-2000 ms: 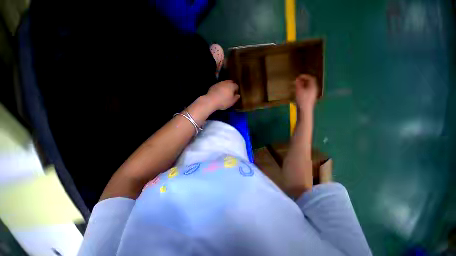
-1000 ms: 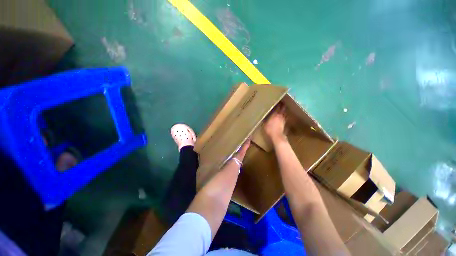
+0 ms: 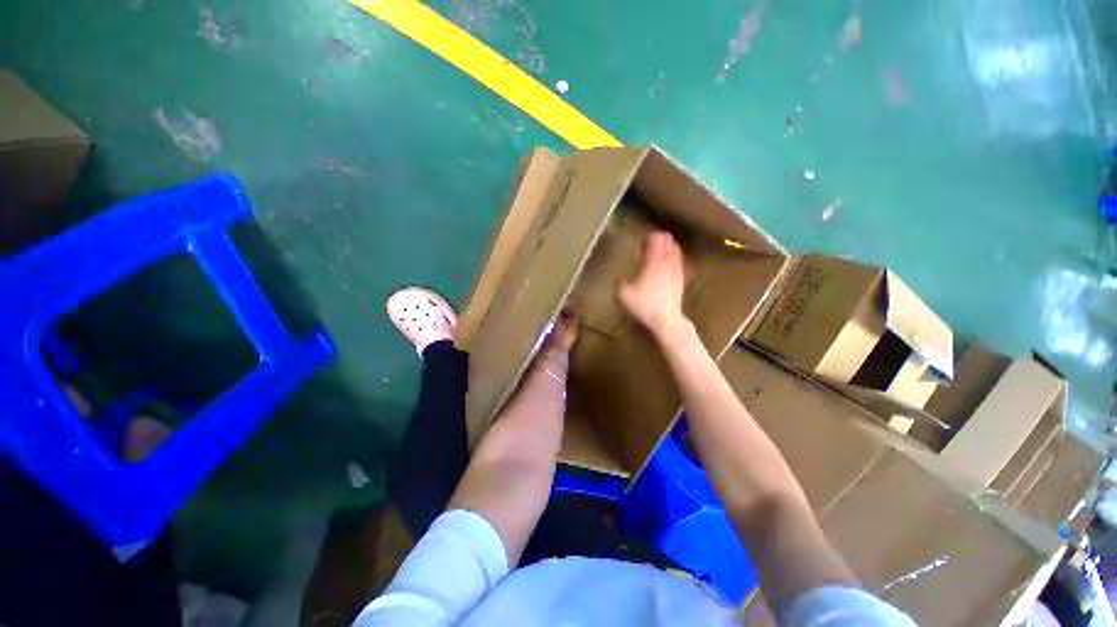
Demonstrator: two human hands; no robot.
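Note:
A large open brown carton (image 3: 524,294) stands tilted in front of me, its opening towards me. Both my hands reach inside it. My right hand (image 3: 657,284) is in the opening with its palm side near a brown cardboard piece (image 3: 600,272) inside; whether it grips that piece cannot be told. My left hand (image 3: 561,333) is at the inner left side of the carton, its fingers mostly hidden in shadow, so its grip cannot be told.
A blue stool (image 3: 123,257) stands at the left. Smaller open cartons (image 3: 821,312) lie at the right, by a large cardboard surface (image 3: 906,521). More blue plastic (image 3: 680,502) shows beneath the carton. A yellow line (image 3: 490,67) crosses the green floor. A pink shoe (image 3: 421,316) is beside the carton.
From two seconds ago, the view has swung onto the carton and floor. Since one second ago, the scene has shifted up and left, and my hands remain inside the carton.

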